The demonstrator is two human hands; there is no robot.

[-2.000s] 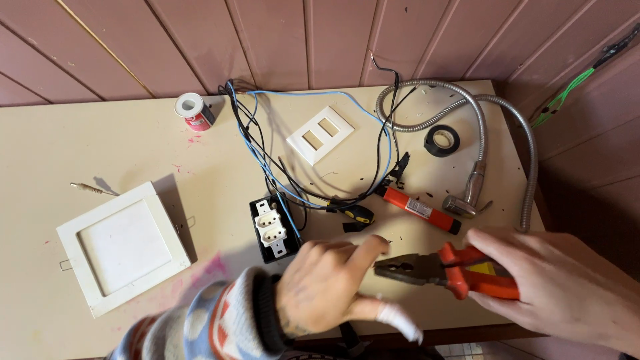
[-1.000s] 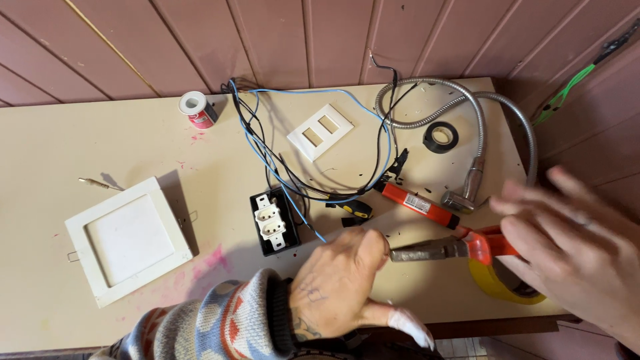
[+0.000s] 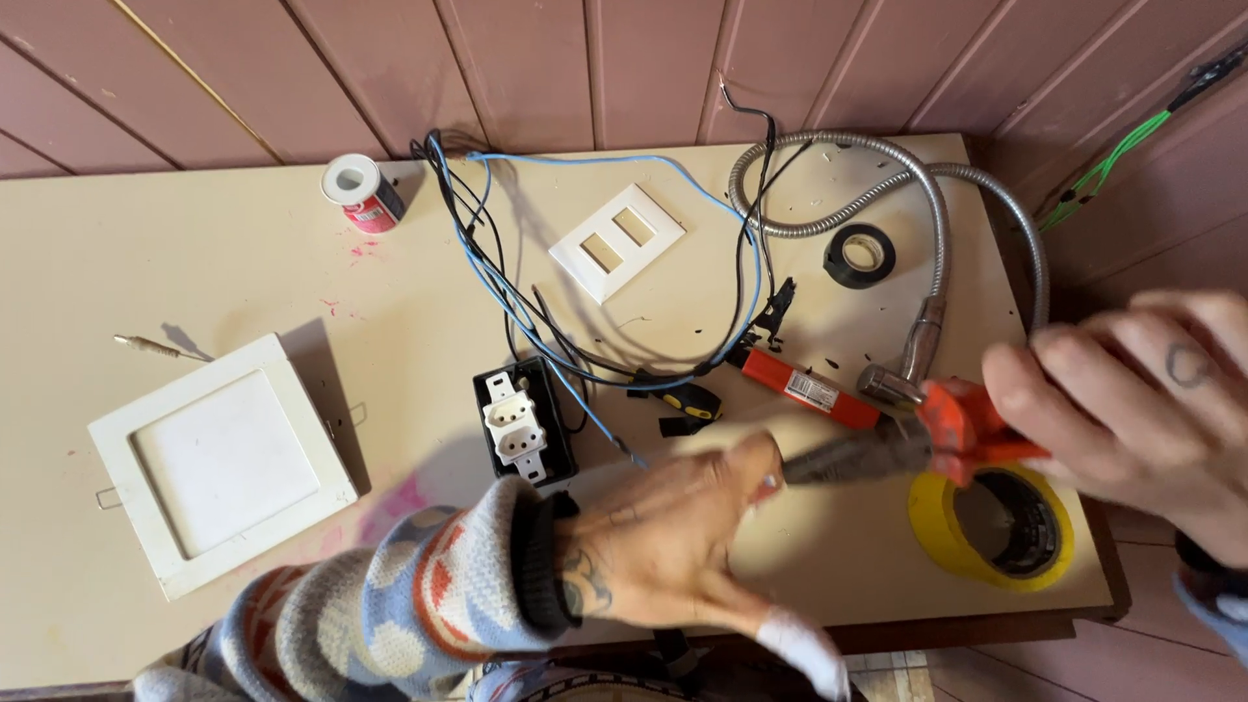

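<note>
My right hand [image 3: 1131, 400] grips the red handles of combination pliers [image 3: 868, 456], whose jaws point left. The jaw tip meets the fingertips of my left hand [image 3: 673, 536], by a small pinkish-white piece that is mostly hidden. White wrapping covers one digit of my left hand. A black box with a white double socket [image 3: 515, 427] lies above my left wrist, and a blue wire [image 3: 595, 419] runs from the coil down to near my left hand. Above it are a yellow-black screwdriver handle [image 3: 687, 398] and an orange utility knife [image 3: 809, 388].
Yellow tape [image 3: 931, 526] sits at the right edge, under the pliers. Black tape [image 3: 858, 255], a flexible metal hose [image 3: 941, 224], a white cover plate [image 3: 617, 244] and looped wires [image 3: 468, 234] lie toward the back. A small can [image 3: 370, 200] and square white panel light [image 3: 224, 463] are left.
My right hand has moved up and right around the pliers' handles, uncovering the yellow tape. The pliers' jaws have shifted slightly right, with my left fingertips still at them.
</note>
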